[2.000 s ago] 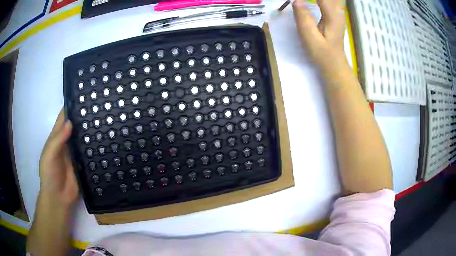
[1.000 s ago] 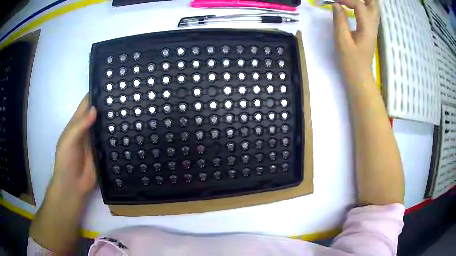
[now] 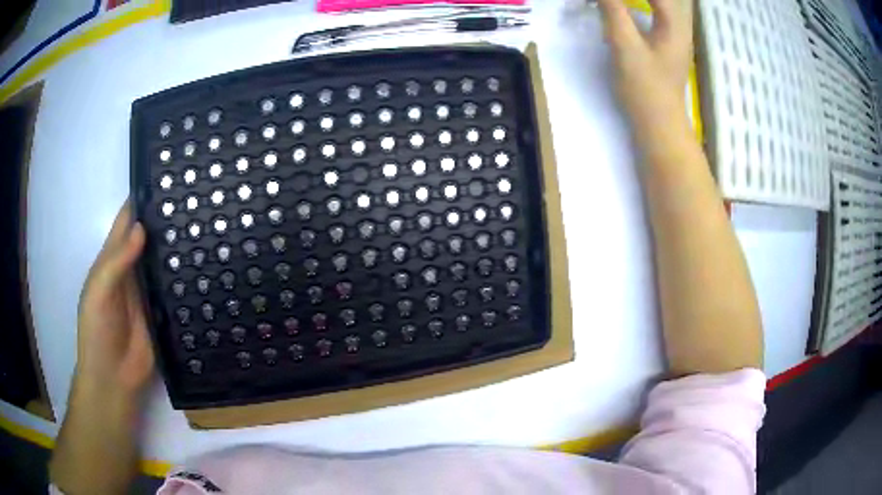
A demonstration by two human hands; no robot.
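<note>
A black blister tray point(image 3: 338, 379) lies in front of me on a brown cardboard pad point(image 3: 558, 290). Its rows of round pockets hold small round components point(image 3: 332, 178), some with bright white centres; a few pockets look empty. My left hand point(image 3: 118, 300) holds the tray's left edge, with the thumb at the rim and the other fingers partly hidden. My right hand point(image 3: 650, 43) is away from the tray, at the top right, partly cut off by the picture's edge. Its fingertips are blurred, and I cannot tell whether they hold something.
A gel pen point(image 3: 406, 31) and a bright pink stick point(image 3: 416, 5) lie beyond the tray. A black tray point(image 3: 227, 8) shows at the top edge. Pale foam trays point(image 3: 764, 106) stand at the right. Another black tray point(image 3: 17, 251) is at the far left on cardboard.
The whole view shifts right, then back left. My left hand stays on the tray's edge. My right hand stays at the top right, its fingers shifting slightly.
</note>
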